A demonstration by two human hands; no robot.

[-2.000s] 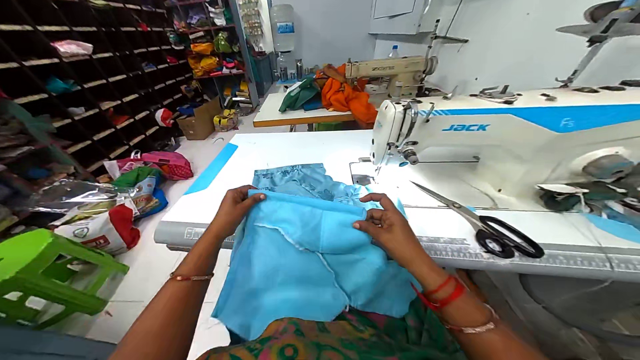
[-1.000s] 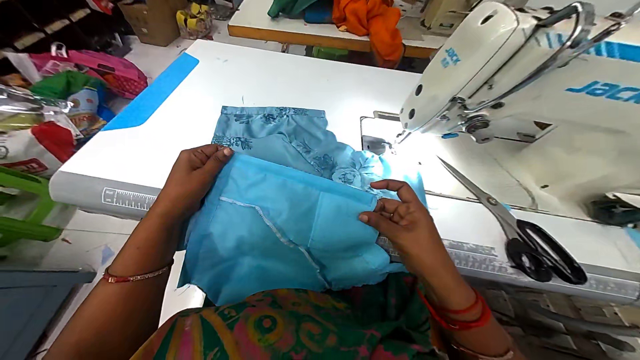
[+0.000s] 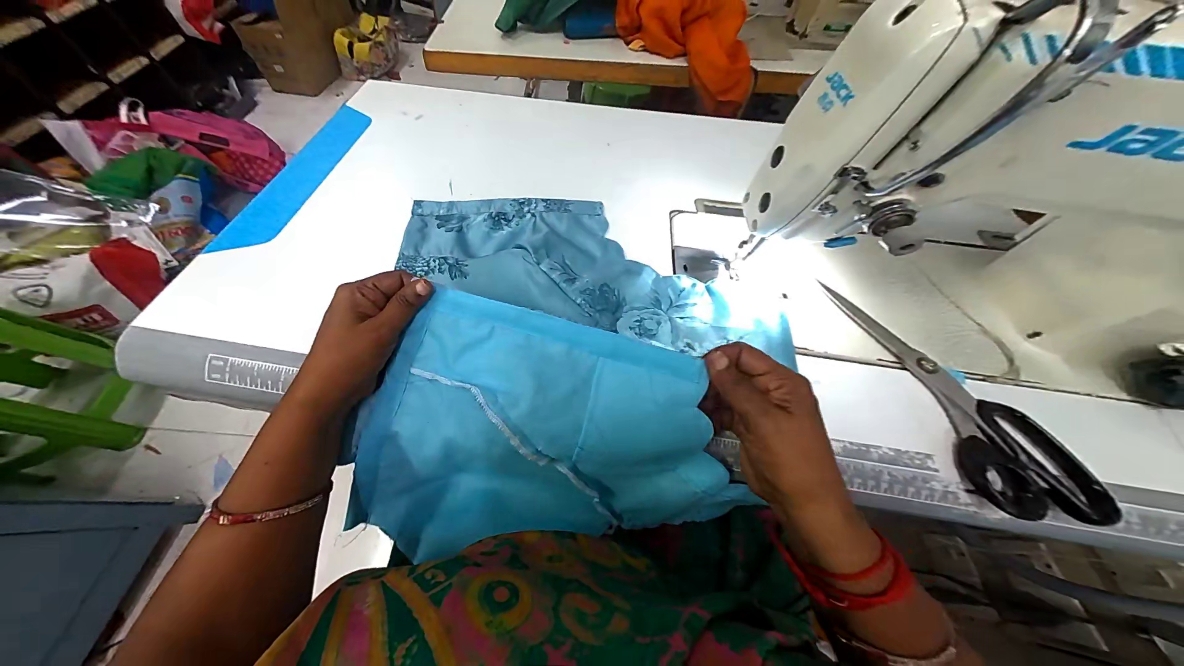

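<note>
A light blue cloth piece (image 3: 518, 407) with a folded upper edge and a slanting overlocked seam hangs over the table's front edge. My left hand (image 3: 365, 328) pinches its upper left corner between thumb and fingers. At the upper right corner, beside a scalloped side, my right hand (image 3: 763, 393) pinches the cloth. Behind it lies a floral-printed blue fabric part (image 3: 518, 245) on the white table, its right end near the needle area of a Jack sewing machine (image 3: 832, 166). The undersides of both hands' grips are partly hidden.
Large black-handled scissors (image 3: 962, 416) lie right of my right hand, tips toward the machine. A printed ruler strip (image 3: 250, 374) runs along the table's front edge. Behind is another table (image 3: 592, 69) with orange cloth (image 3: 689, 37). Bags (image 3: 199, 148) and a green stool (image 3: 65, 398) are at left.
The view has come closer and lower over the table. Both hands keep hold of the cloth's upper corners; the cloth's top edge now slopes down to the right, where it was nearly level two seconds ago.
</note>
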